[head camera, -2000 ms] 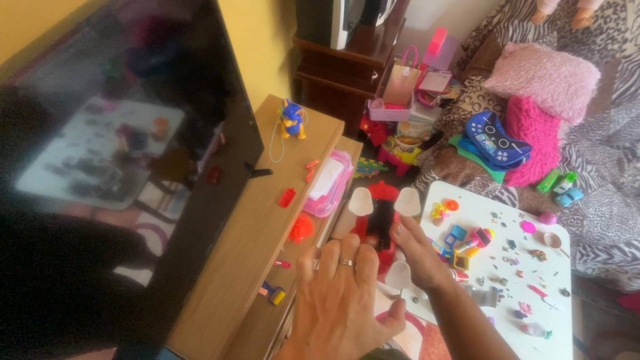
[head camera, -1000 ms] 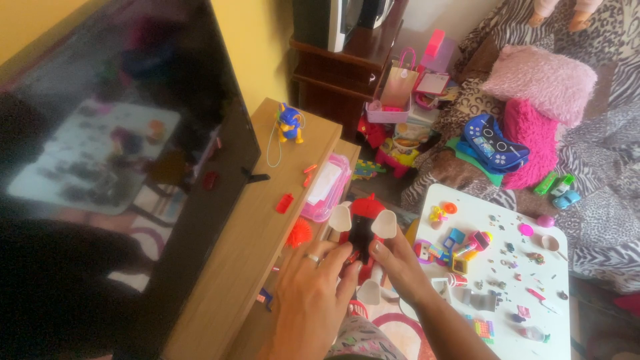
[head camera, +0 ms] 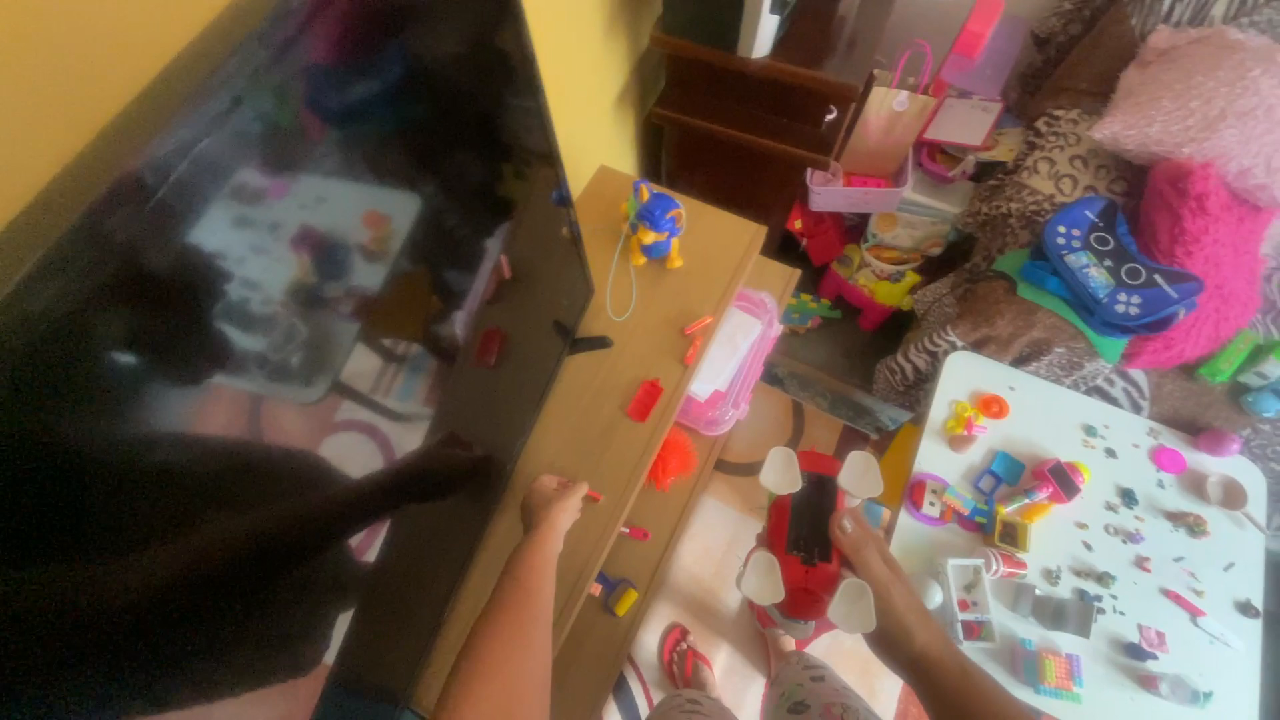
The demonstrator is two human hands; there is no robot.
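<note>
My left hand (head camera: 553, 503) is over the wooden TV stand (head camera: 600, 400), its fingers closed on a small red piece (head camera: 594, 495). In my right hand (head camera: 872, 550) is a red toy (head camera: 818, 580) with a black middle and several white, paddle-shaped parts, held by its right side above the floor. On the stand, ahead of my left hand, lie a red plastic piece (head camera: 645, 400) and small orange-red pieces (head camera: 697, 325). A blue and yellow toy figure (head camera: 656, 225) with a cord stands at the stand's far end.
A large television (head camera: 330, 250) stands at left. At right, a white table (head camera: 1080, 480) holds many small toys. On the lower shelf are a pink plastic case (head camera: 762, 350), an orange-red spiky thing (head camera: 672, 460) and a blue and yellow toy (head camera: 620, 597). Cushions and a blue controller-shaped bag (head camera: 1110, 265) lie beyond.
My left hand has left the red toy and moved left to the TV stand, where it grips a small red piece. My right hand still holds the toy.
</note>
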